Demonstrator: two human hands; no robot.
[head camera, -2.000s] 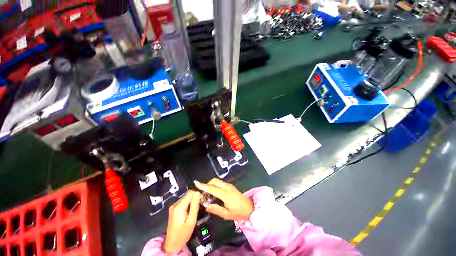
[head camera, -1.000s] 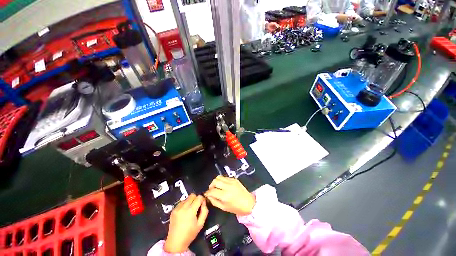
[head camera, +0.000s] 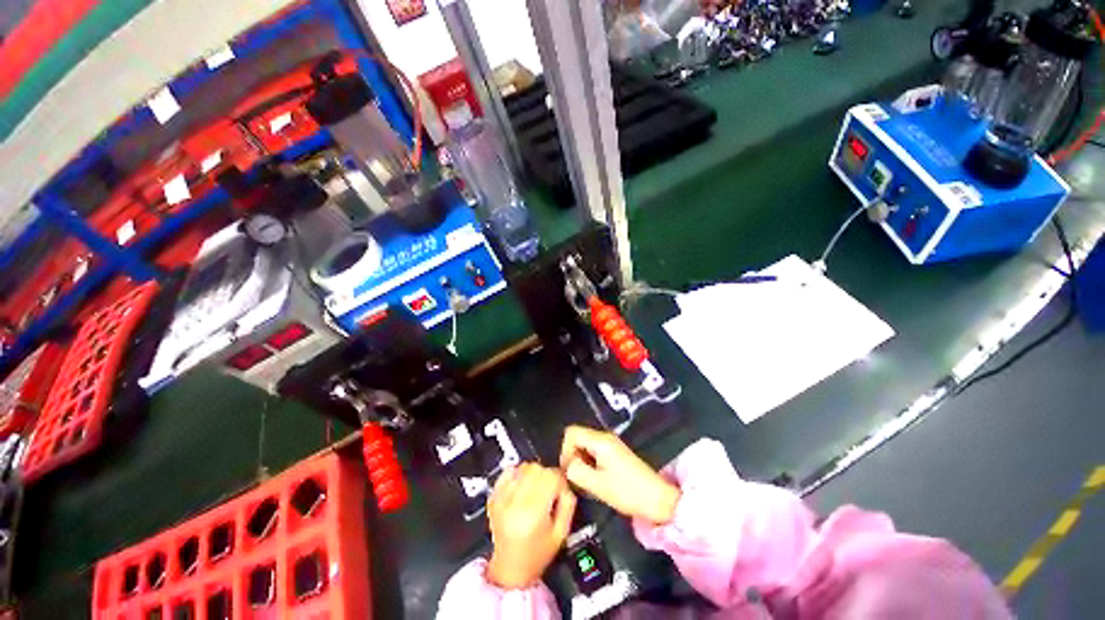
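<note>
My left hand [head camera: 527, 521] and my right hand [head camera: 616, 470] meet at the fingertips, just in front of the two clamp presses. The fingers are bent together as in a pinch; whatever is between them is too small or hidden to tell. A smartwatch unit [head camera: 588, 564] with a green-lit screen lies on the bench just below my hands, with pale parts beside it. The left press has a red clamp handle [head camera: 383, 466] and a nest with white cut-outs [head camera: 494, 443]. The right press has a red clamp handle [head camera: 619, 336] and a similar nest [head camera: 635, 390].
A red foam tray [head camera: 351, 533] with watch units stands at the left. A blue controller [head camera: 418, 273] and a grey power supply [head camera: 276, 349] are behind the presses. White paper [head camera: 776, 339] with a thin dark pen and another blue controller [head camera: 951, 182] are at the right. A metal post [head camera: 582, 109] rises behind.
The view has shifted left, so the bench things appear further right and more of the red tray shows. My hands stay together at the fingertips; the lit watch unit stays on the bench.
</note>
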